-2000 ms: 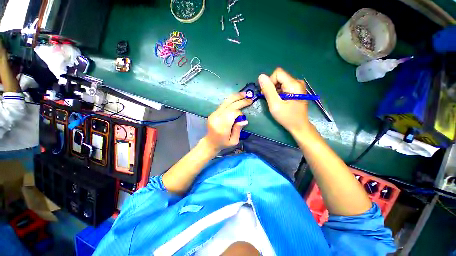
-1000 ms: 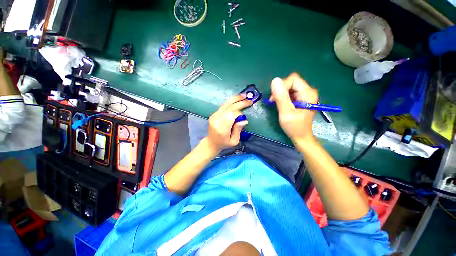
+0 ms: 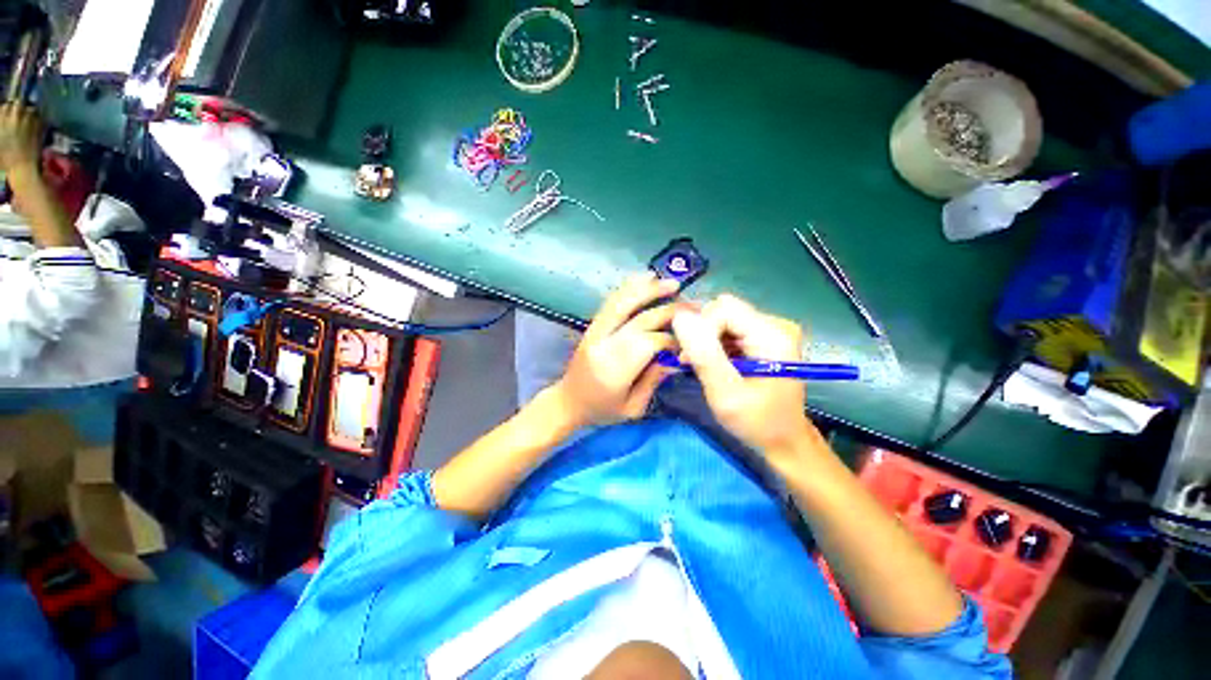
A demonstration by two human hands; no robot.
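My left hand (image 3: 618,356) holds a small black module (image 3: 679,262) by its lower edge at the fingertips, over the green mat; the module shows a round, lens-like centre. My right hand (image 3: 754,375) grips a slim blue pen (image 3: 813,371). The pen's front end is at my left fingers, beside a small blue piece (image 3: 667,359). My fingers hide whether the two touch. Thin silver tweezers (image 3: 839,282) lie on the mat to the right of my hands.
Behind are a dish of tiny parts (image 3: 538,51), coloured bands (image 3: 493,148) and a wire loop (image 3: 545,206). A whitish tub (image 3: 966,130) and a bottle (image 3: 999,207) stand right. A red compartment tray (image 3: 950,538) is lower right. A person's arm (image 3: 40,199) shows left.
My right hand has moved back from the module, then down and left with the pen, against my left fingers. The tweezers are uncovered. The camera view has shifted slightly.
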